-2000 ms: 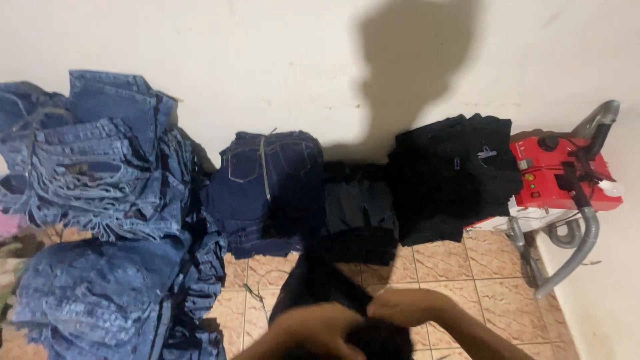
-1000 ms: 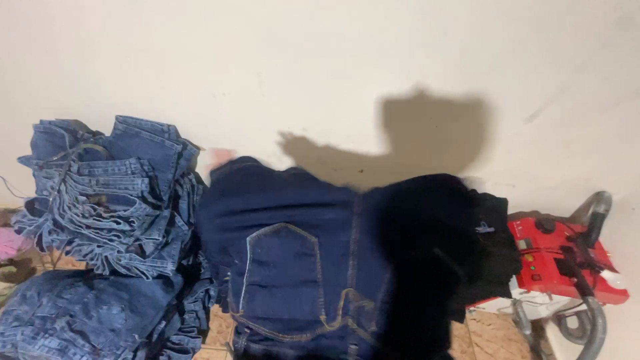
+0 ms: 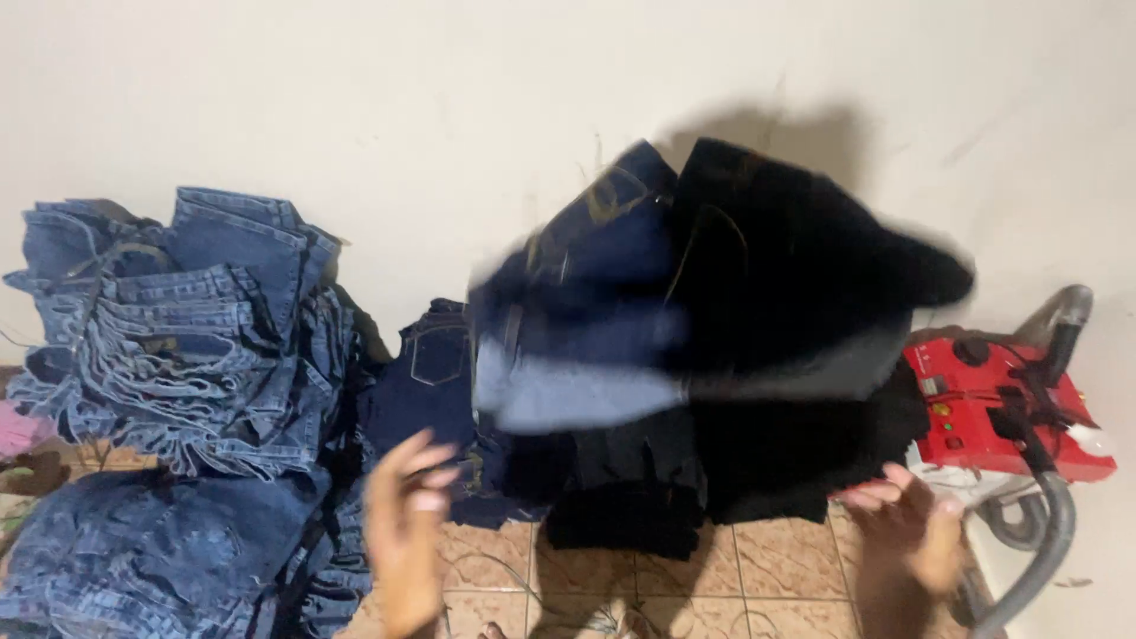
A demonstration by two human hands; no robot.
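Note:
A dark blue denim garment (image 3: pixel 603 257), blurred and half in black shadow, is spread in the air above the dark stacks, with a pale grey strip along its lower edge. Below it and to the left, my left hand (image 3: pixel 413 524) has its fingers apart and holds nothing. My right hand (image 3: pixel 914 532) is also open, near the black stack (image 3: pixel 781 470) and the red machine. Part of a navy denim stack (image 3: pixel 413 382) shows behind the garment's left side, and dark folded cloth (image 3: pixel 635 506) lies between the stacks.
Tied blue jeans (image 3: pixel 257 328) are piled at the left, with more denim (image 3: pixel 169 550) below. A red machine (image 3: pixel 1012 408) with a grey hose (image 3: pixel 1052 532) stands at the right. Behind is a pale wall (image 3: pixel 444 106); the tiled floor (image 3: pixel 692 577) lies in front.
Two seconds ago my hands were together on dark cloth low in the view. A second ago the denim garment was spread large before me; it is now higher, with both hands apart from it.

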